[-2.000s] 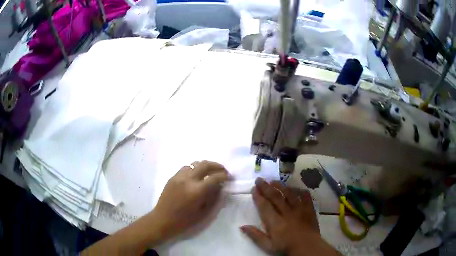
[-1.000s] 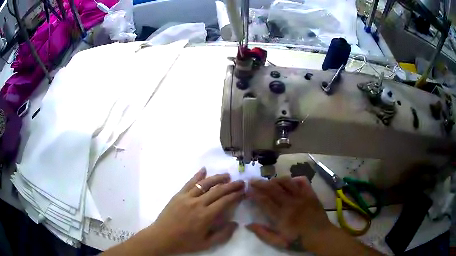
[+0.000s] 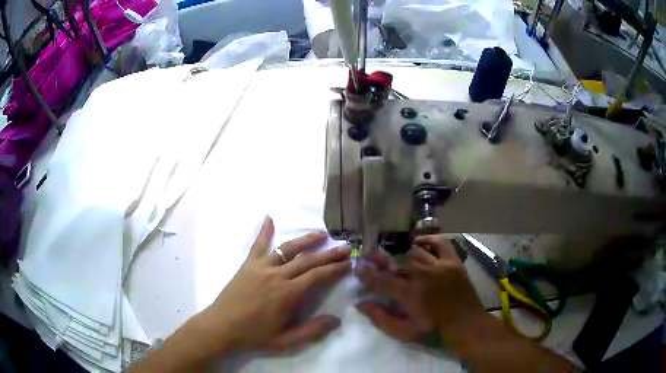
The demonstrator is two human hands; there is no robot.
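A bright white fabric panel [image 3: 248,167] lies on the table and runs under the sewing machine head [image 3: 387,167]. My left hand [image 3: 274,291], with a ring, lies flat on the panel left of the needle area, fingers spread. My right hand [image 3: 427,291] rests on the panel just right of it, its fingertips by the presser foot and partly below the machine head. The needle is hidden; a yellow-green spot [image 3: 356,252] shows at the foot. Neither hand visibly grips the fabric.
Stacked white cut pieces [image 3: 73,277] lie at left. Scissors [image 3: 511,284] with yellow and green handles lie right of my right hand, near a black object [image 3: 605,320]. A dark thread spool [image 3: 490,74] stands behind the machine arm. Magenta fabric [image 3: 58,73] is at far left.
My left hand's fingers have spread, its index finger now pointing away from me. My right hand's fingers have moved forward beside the foot, under the head. The view has shifted slightly.
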